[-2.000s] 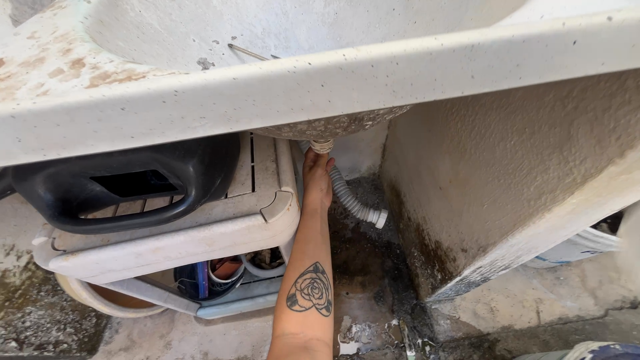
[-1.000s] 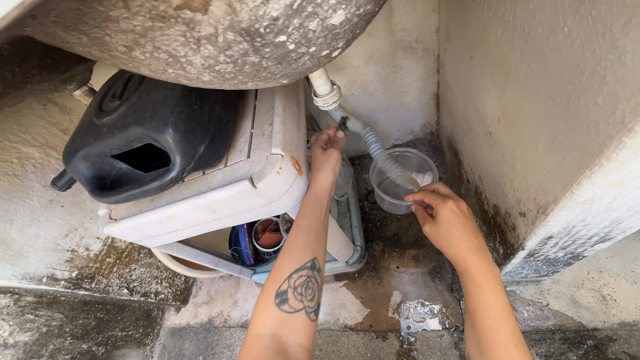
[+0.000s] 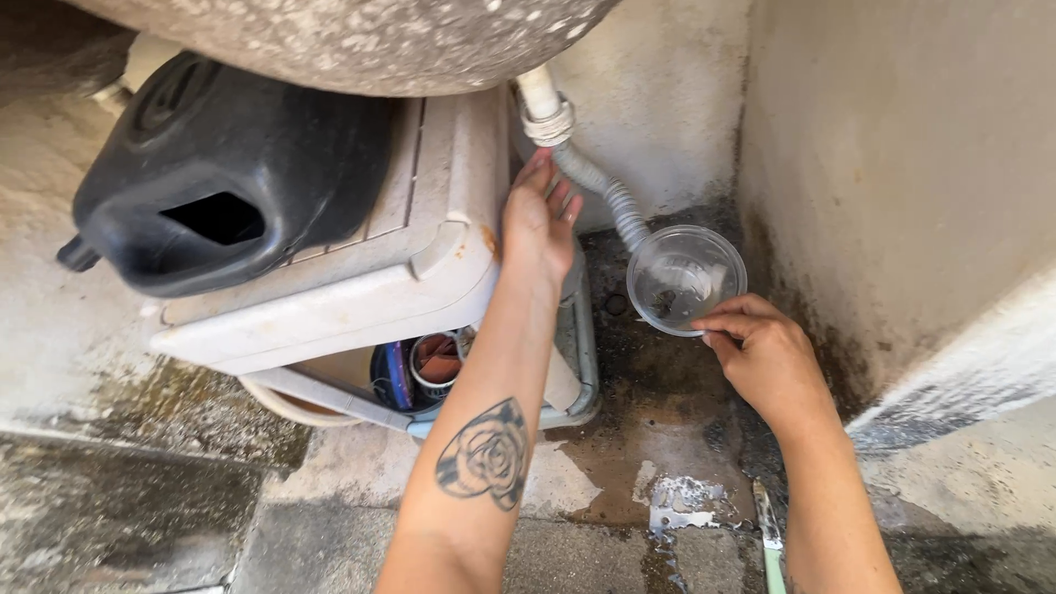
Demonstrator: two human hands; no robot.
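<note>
My right hand (image 3: pixel 755 346) pinches the near rim of a clear round plastic tub (image 3: pixel 686 276), which has some dark debris inside. Behind the tub's far left side runs a grey corrugated drain hose (image 3: pixel 625 213); its lower end is hidden. The hose hangs from a white pipe fitting (image 3: pixel 549 122) under the basin (image 3: pixel 396 41). My left hand (image 3: pixel 540 210) is raised just below this fitting, at the top of the hose, fingers partly spread and slightly curled. Whether its fingertips touch the hose is unclear, and nothing shows in its palm.
A black plastic jug (image 3: pixel 239 165) lies on a white plastic shelf unit (image 3: pixel 346 318) at the left. Pots (image 3: pixel 435 360) stand on its lower shelf. A rough wall (image 3: pixel 891 165) bounds the right side. A scraper with a green handle (image 3: pixel 773 561) lies on the wet floor near my right forearm.
The view has dropped below the basin. My right hand and the tub have appeared since the first frame. My left hand's fingers have spread from the dark bit they pinched a second ago.
</note>
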